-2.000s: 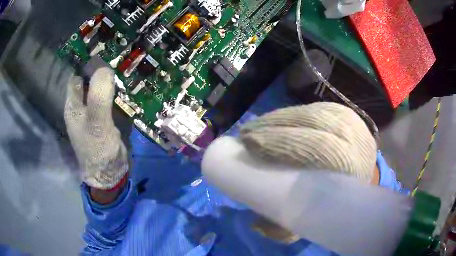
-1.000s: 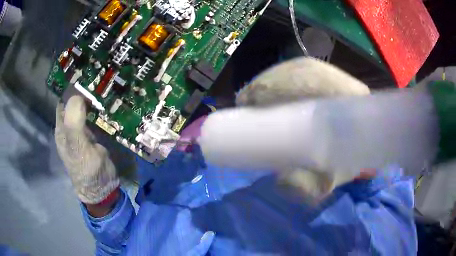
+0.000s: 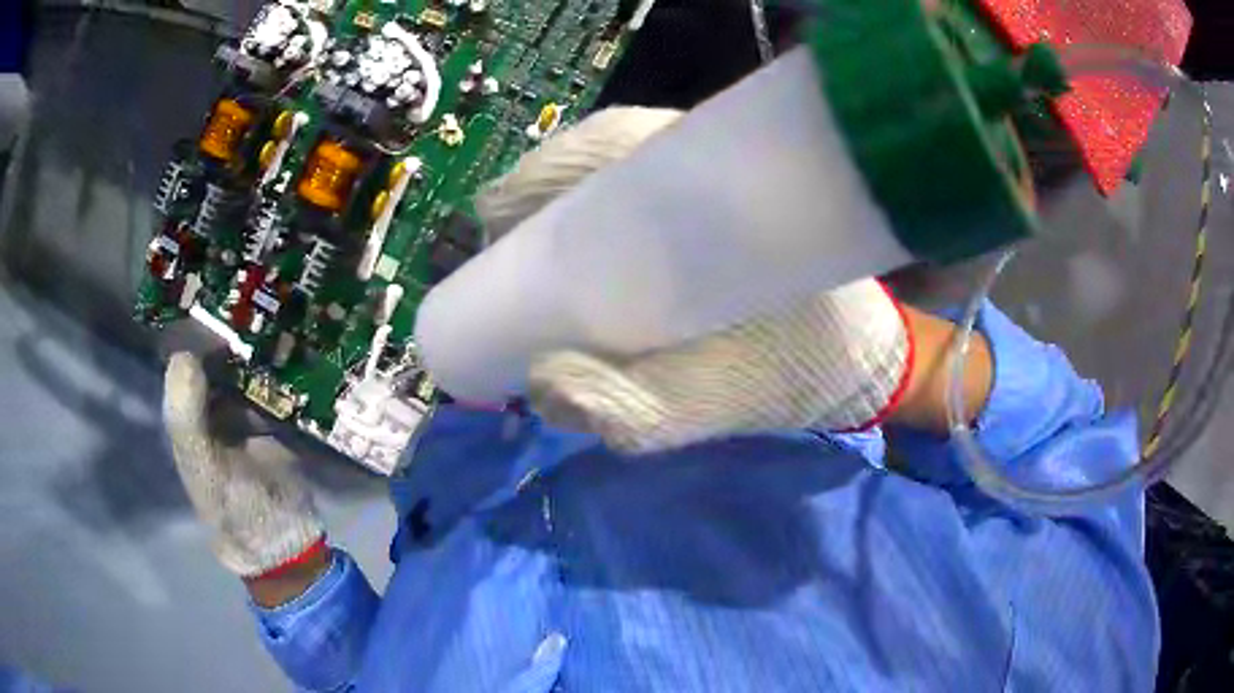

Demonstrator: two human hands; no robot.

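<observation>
A green circuit board (image 3: 447, 136), crowded with parts, lies tilted at the upper left. Two orange coils (image 3: 329, 176), parts coated in white (image 3: 386, 75) and a white block (image 3: 379, 420) at its near corner show on it. My gloved right hand (image 3: 731, 379) is shut around a fat translucent-white syringe (image 3: 663, 244) with a dark green cap (image 3: 927, 129). The syringe's narrow end is beside the board's near corner; its needle is hidden. My gloved left hand (image 3: 237, 467) is at the board's lower left edge; whether its fingers grip the edge cannot be told.
A clear air hose (image 3: 968, 406) loops from the cap down at the right. A red foam sheet (image 3: 1116, 81) is at the upper right. Yellow-black floor tape (image 3: 1188, 325) runs down the right side. A grey surface (image 3: 81, 528) lies at the left.
The syringe has swung so its green cap is up at the upper right, and its narrow end has shifted left. The board and my left hand sit lower and further left in view.
</observation>
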